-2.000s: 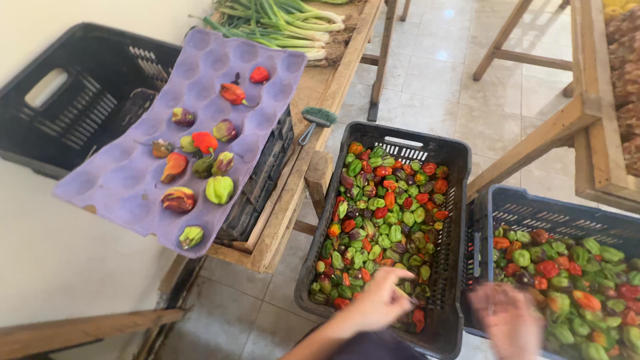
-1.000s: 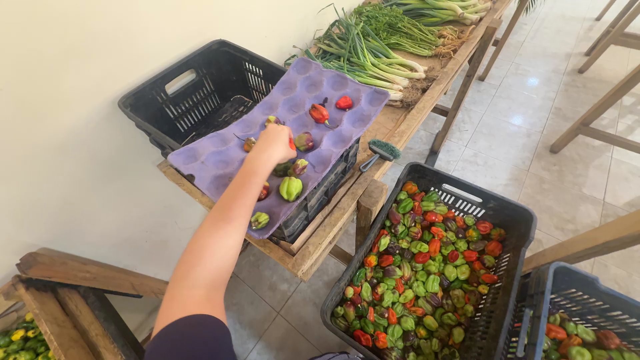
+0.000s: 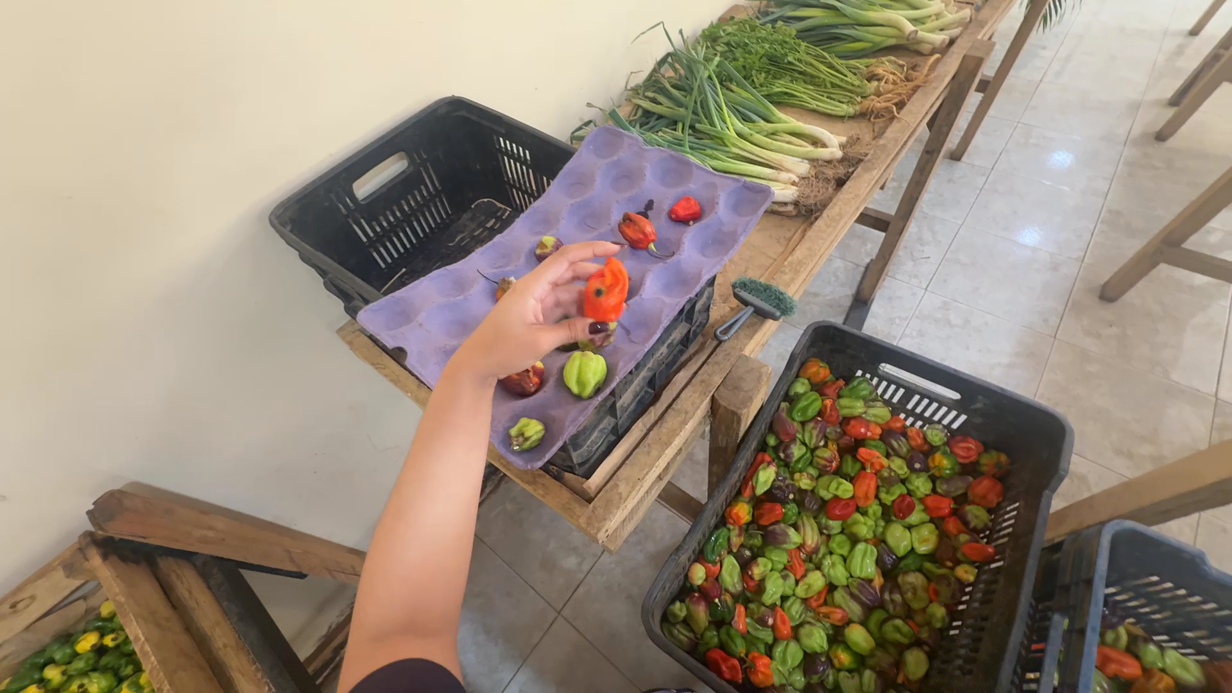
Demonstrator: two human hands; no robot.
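My left hand (image 3: 525,313) holds an orange-red habanero-type pepper (image 3: 606,290) between thumb and fingers, above a purple molded egg tray (image 3: 414,316). On the tray lie several more peppers, among them a green one (image 3: 584,373), a small green one (image 3: 526,434), a dark red one (image 3: 525,380), an orange-red one (image 3: 637,231) and a red one (image 3: 685,210). The hand partly hides others. Below right, a black plastic crate (image 3: 1020,409) holds many green, red and purple peppers. My right hand is out of view.
The tray rests on a black crate (image 3: 616,423) on a wooden table (image 3: 616,510). Behind stands another black crate (image 3: 318,207). A green-bristled brush (image 3: 760,298) lies at the table edge, with spring onions (image 3: 770,144) beyond. More pepper crates are at lower right (image 3: 1155,549) and lower left.
My left hand has gone from over the pepper crate to the tray, and now shows an orange-red pepper raised in its fingers. My right hand has left the view, which has shifted.
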